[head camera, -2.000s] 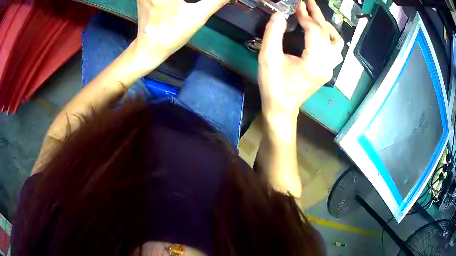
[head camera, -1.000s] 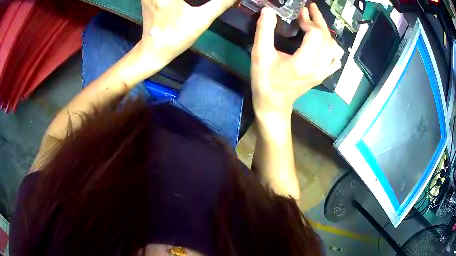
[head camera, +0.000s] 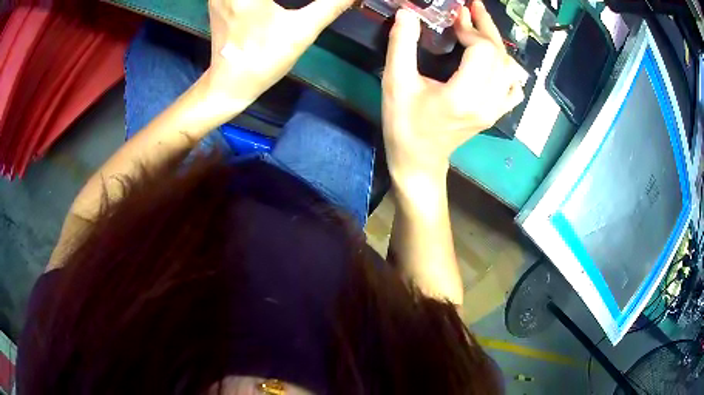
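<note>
The clear acrylic nest (head camera: 438, 14) of the test fixture shows at the top edge, with a faint pink-red tint. The black fixture base (head camera: 363, 31) lies below and left of it, cut off by the frame. My right hand (head camera: 448, 100) is at the nest, thumb and fingertips around its right end; whether it grips a part is unclear. My left hand (head camera: 258, 38) is at the top edge, left of the nest, its fingertips cut off. No display module can be made out.
Red trays (head camera: 54, 85) are stacked at the left. On the green bench (head camera: 506, 170) a smartphone (head camera: 583, 65) lies over a white paper sheet (head camera: 538, 123). A white-framed panel with a blue border (head camera: 633, 177) stands at the right. A black round base (head camera: 533, 301) is on the floor.
My right hand has shifted a little left, its thumb now at the nest's near edge. The nest has gained a faint pink-red tint. My left hand has barely moved.
</note>
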